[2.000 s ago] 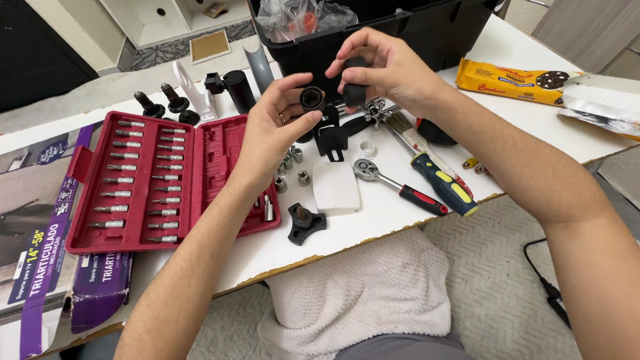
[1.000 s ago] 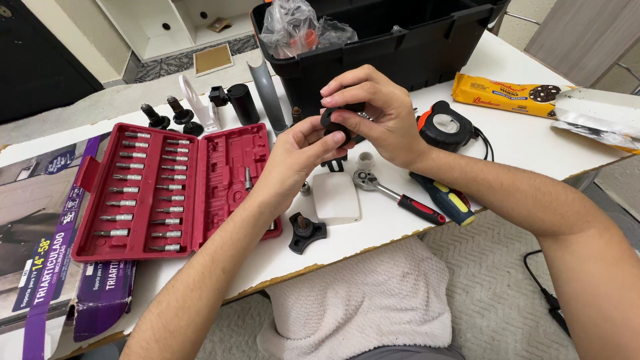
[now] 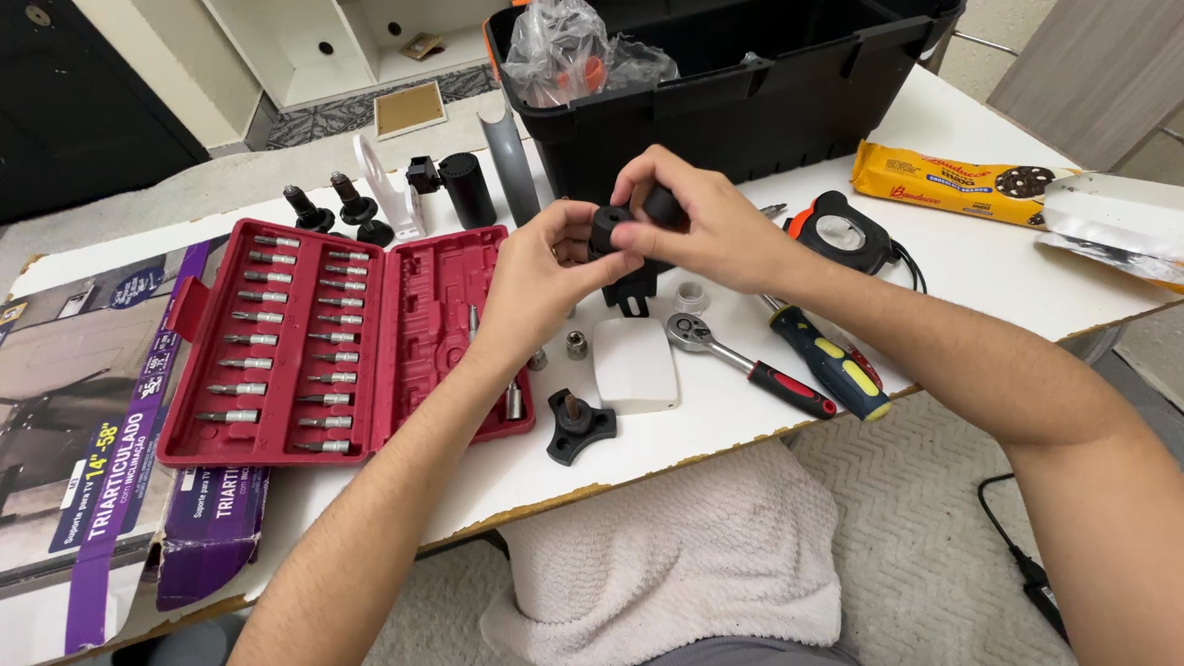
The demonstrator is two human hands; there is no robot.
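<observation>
My left hand point(image 3: 555, 268) holds a black cylindrical part point(image 3: 609, 225) with a hole in its top. Close beside it, my right hand point(image 3: 694, 217) grips a second dark rounded piece point(image 3: 662, 207), its thumb against the first part. Below them on the table lie a white rounded plastic cover point(image 3: 635, 365), a ratchet wrench point(image 3: 745, 363), a black three-armed knob point(image 3: 578, 425), a small socket point(image 3: 576, 344) and a white plastic ring point(image 3: 690, 296). Left of my hands an open red case point(image 3: 379, 370) holds rows of screwdriver bits. A black bracket is partly hidden beneath the fingers.
A black toolbox point(image 3: 740, 111) stands behind my hands. On the right are a tape measure point(image 3: 840, 231), a screwdriver point(image 3: 828, 361) and a yellow cookie package point(image 3: 953, 185). A printed cardboard box point(image 3: 120, 388) lies left. Black fittings point(image 3: 356, 208) and a grey curved piece point(image 3: 511, 166) stand behind the case.
Two seconds ago my hands were apart, each with a dark piece. They came together a second ago and remain close, with the pieces now side by side.
</observation>
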